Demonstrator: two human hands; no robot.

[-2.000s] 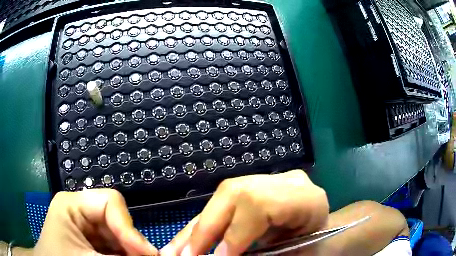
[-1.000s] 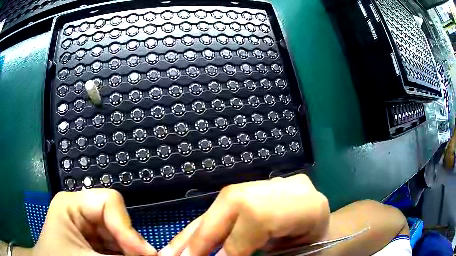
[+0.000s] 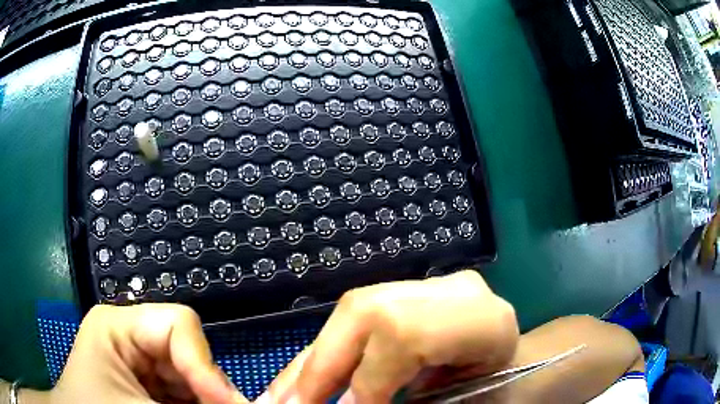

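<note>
My left hand (image 3: 146, 355) and my right hand (image 3: 395, 339) meet at the bottom edge, over a blue perforated mat (image 3: 256, 355). Their fingertips are close together and cut off by the picture's edge; no part shows between them. Slim pointed tweezers (image 3: 505, 374) lie under my right hand, their end sticking out past the wrist. A black component tray (image 3: 480, 197) lies just beyond my hands, with rows of silvery round parts (image 3: 291, 230) in its pockets. A small pale cylinder (image 3: 147, 142) stands tilted on the tray's left side.
A second black tray (image 3: 47, 17) is at the upper left. Black stacked trays (image 3: 580, 102) stand on the right of the green mat (image 3: 505, 142). Blue items show at the lower right beyond my right forearm. Part of a person's arm (image 3: 710, 245) shows at the far right edge.
My hands stay together at the bottom edge with only slight finger shifts. The tweezers' end has shifted slightly. The tray has barely moved in view.
</note>
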